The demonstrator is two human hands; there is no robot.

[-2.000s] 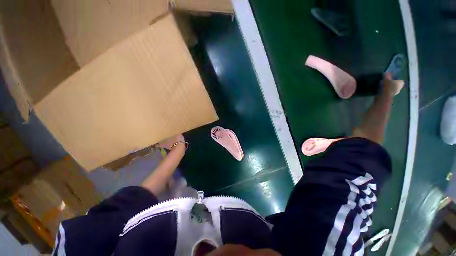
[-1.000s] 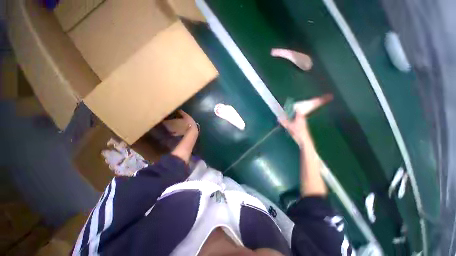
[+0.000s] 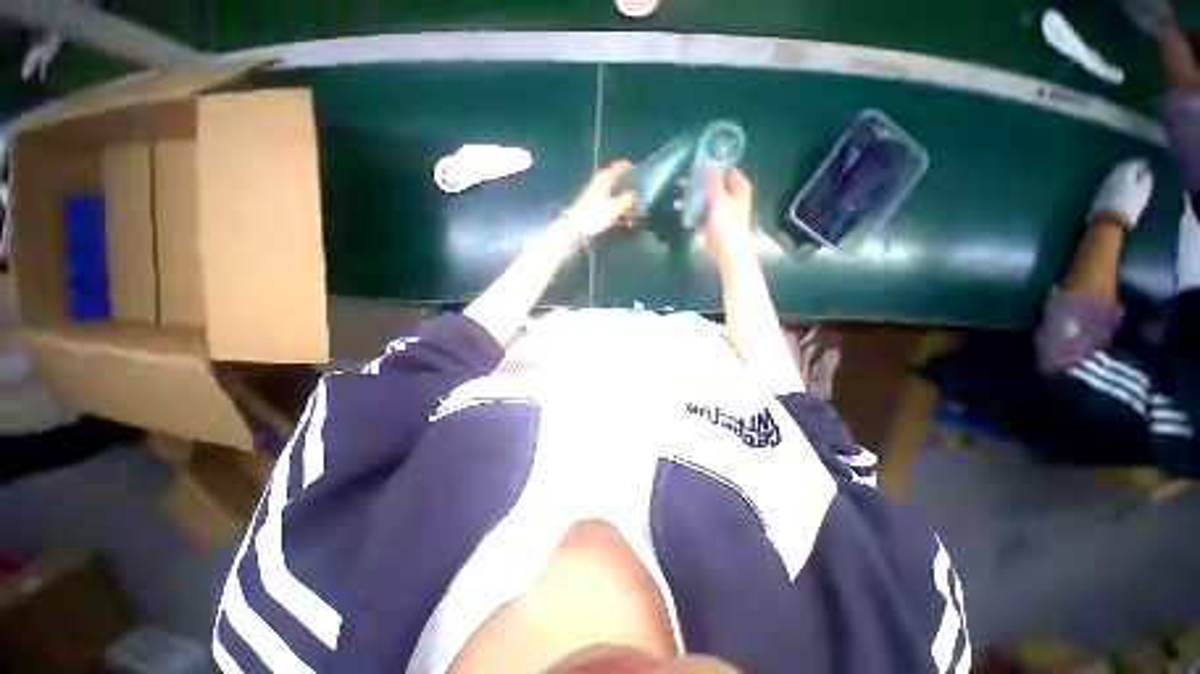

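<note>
My left hand (image 3: 603, 200) holds a teal-grey curved shell (image 3: 663, 171) over the green ledge. My right hand (image 3: 719, 200) holds a second teal-grey piece (image 3: 720, 141), whose round end with a ring of small slots points away from me. The two pieces are side by side, close together. A whitish housing shell (image 3: 483, 166) lies on the ledge to the left of my hands, its rounder end to the left.
A clear tub (image 3: 858, 181) with dark contents sits right of my hands. A large open carton (image 3: 263, 224) with blue pieces (image 3: 87, 256) stands left. A pale rail (image 3: 632, 49) edges the belt behind. Another worker's gloved hand (image 3: 1123, 194) is at right.
The view has swung round to face the ledge. My right hand has come from the belt to the ledge with a teal-grey piece. My left hand has left the carton's side and now holds a teal-grey shell.
</note>
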